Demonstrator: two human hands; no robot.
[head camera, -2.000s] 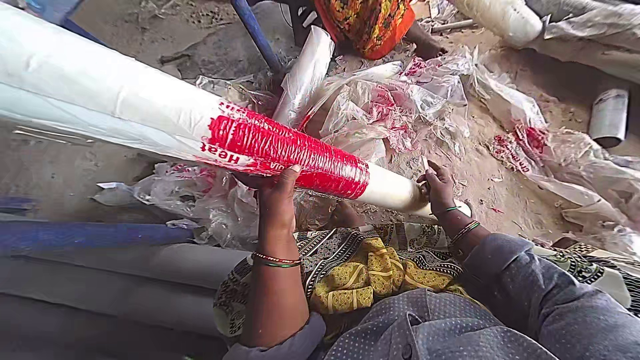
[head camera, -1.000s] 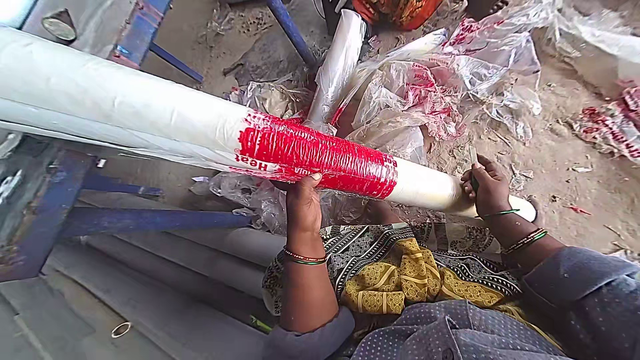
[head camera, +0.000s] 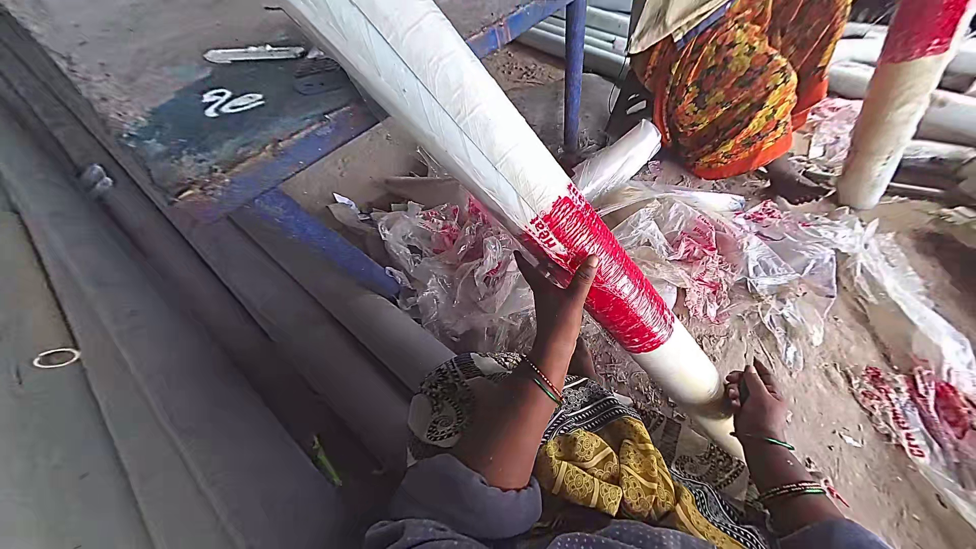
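Observation:
A long roll wrapped in white plastic (head camera: 488, 114) slants from the top centre down to the lower right. Red printed film, wound tightly, forms a band (head camera: 610, 274) around its lower part. Beneath that band my left hand (head camera: 557, 293) supports the roll, thumb up along its near side. Beside the pale lower end, my right hand (head camera: 759, 400) has its fingers curled around something small and dark, which I cannot make out. Bangles circle both wrists.
Crumpled clear and red plastic film (head camera: 709, 252) litters the dirt floor. A blue metal frame (head camera: 320, 236) stands at the left, near grey rolls (head camera: 366, 328). Another person in a patterned orange garment (head camera: 724, 91) is at the top right, beside an upright roll with a red band (head camera: 896, 107).
The roll has gone from a shallow slant to a steeper one, with my left hand still under the red band. The view has swung left and shows more of the blue frame.

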